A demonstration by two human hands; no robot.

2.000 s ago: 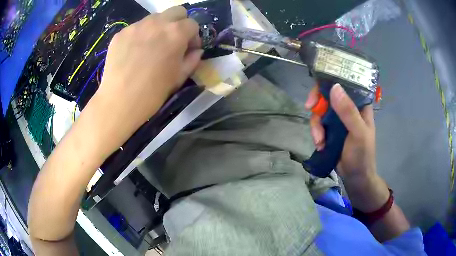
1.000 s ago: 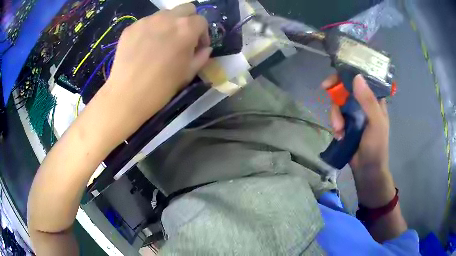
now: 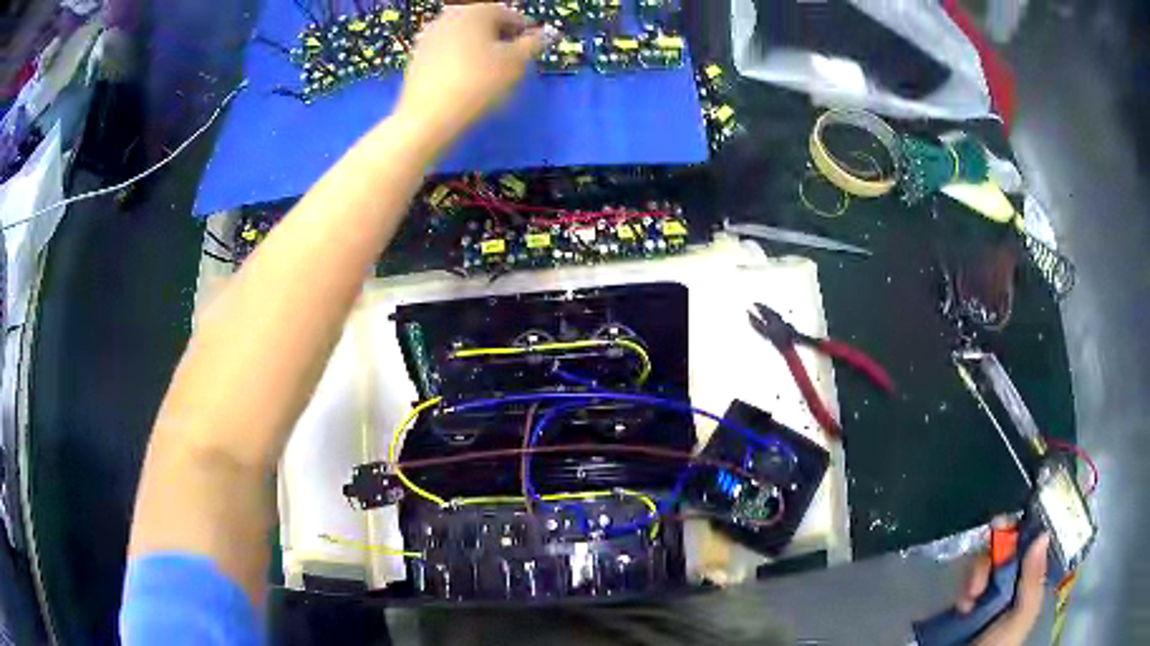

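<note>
My left hand (image 3: 473, 63) is stretched far forward, its fingertips close together among the component boards (image 3: 624, 51) on the blue sheet. Whether it grips one cannot be told. My right hand (image 3: 1015, 593) is closed round the soldering gun (image 3: 1066, 511) at the lower right, its metal tip pointing up and left. The black socket housing (image 3: 542, 442) lies open in the middle, crossed by yellow, blue and brown wires. A black end piece with a small circuit board (image 3: 757, 486) lies tilted at its right. A small black block (image 3: 373, 486) lies at its left.
Red-handled cutters (image 3: 807, 360) lie right of the housing on the white board (image 3: 334, 416). Behind are a blue sheet (image 3: 315, 158) and more component boards (image 3: 580, 240). A tape roll (image 3: 855, 152), pointed silvery tool (image 3: 801, 237) and green wire bundle (image 3: 940, 164) lie upper right.
The view has swung up and now shows the whole housing. My left hand has left the end piece and reached to the boards behind. The soldering gun has moved to the far right of the view.
</note>
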